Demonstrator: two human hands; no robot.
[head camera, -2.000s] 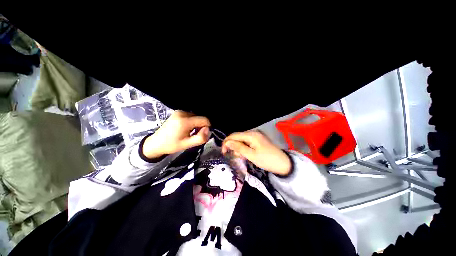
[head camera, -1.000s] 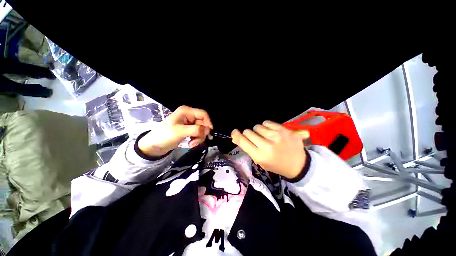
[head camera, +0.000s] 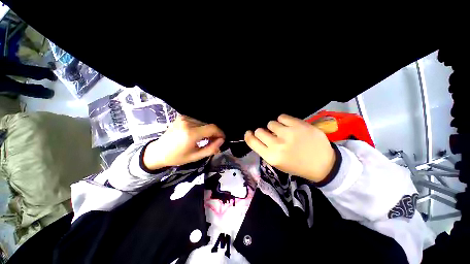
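A large black garment (head camera: 232, 62) fills the upper and middle view, its lower edge just above my fingers. My left hand (head camera: 188, 142) pinches the edge of the black cloth between thumb and fingers. My right hand (head camera: 291, 147) is closed around a small hand tool; its yellow-orange handle (head camera: 325, 125) sticks out behind the fist. A thin shiny metal end (head camera: 237, 141) runs from my right fingertips toward my left fingertips. What exactly its tip touches is too small and dark to tell.
An orange-red stool (head camera: 353, 129) is partly behind my right hand. Bagged garments (head camera: 111, 121) lie on the floor at left, beside a bulging khaki sack (head camera: 49, 160). A person's dark-clothed legs (head camera: 26, 80) show at the far left. Metal legs (head camera: 435, 180) are at right.
My right hand has turned and moved right and slightly up, and covers more of the stool. The tool's handle now shows clearly. My left hand stays near the same place.
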